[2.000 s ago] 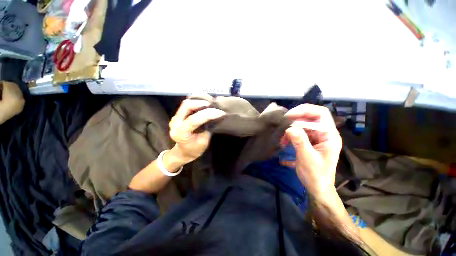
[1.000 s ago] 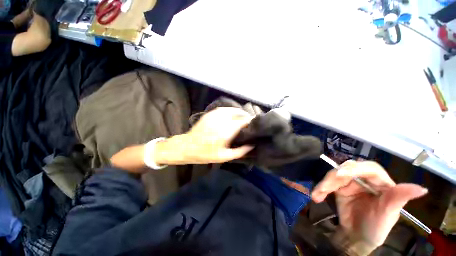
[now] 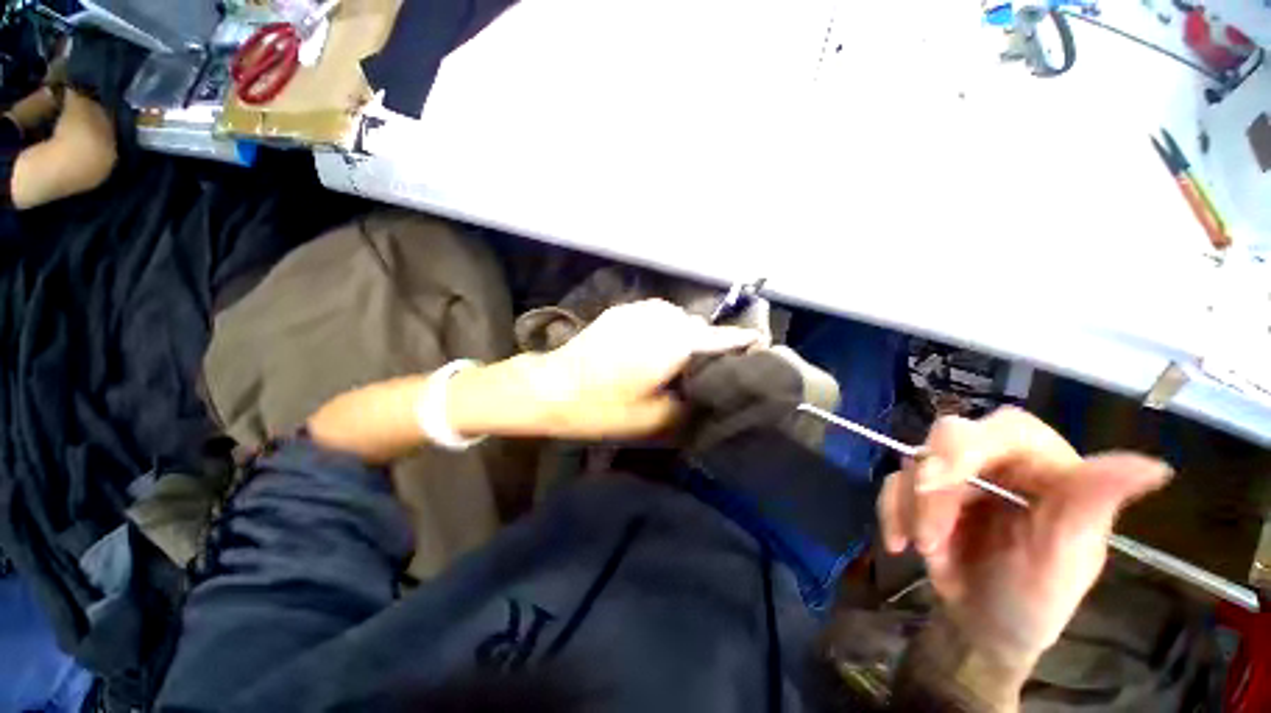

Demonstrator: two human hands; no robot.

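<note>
My left hand (image 3: 634, 365), with a white band on the wrist, grips the bunched brown garment (image 3: 742, 393) just below the table edge. A black strip (image 3: 788, 481) hangs from the cloth towards the right. My right hand (image 3: 1011, 522) holds a long thin metal rod (image 3: 1185, 567), thumb spread out. The rod's left tip touches or enters the cloth; which one cannot be told. A red part (image 3: 1243, 655) shows near the rod's right end. The left fingertips are partly hidden by cloth.
White table (image 3: 781, 153) ahead. Red-handled scissors (image 3: 265, 63) lie on cardboard at upper left, beside black strips (image 3: 435, 49). Orange-green snips (image 3: 1193, 192) lie at right. Brown cloth (image 3: 356, 320) and black cloth (image 3: 126, 320) are piled left. Another person's arm (image 3: 63, 153) shows at upper left.
Since two seconds ago, my right hand has left the cloth and now holds the rod. Over the last second the rod's tip has come to the cloth, and the black strip shows below it.
</note>
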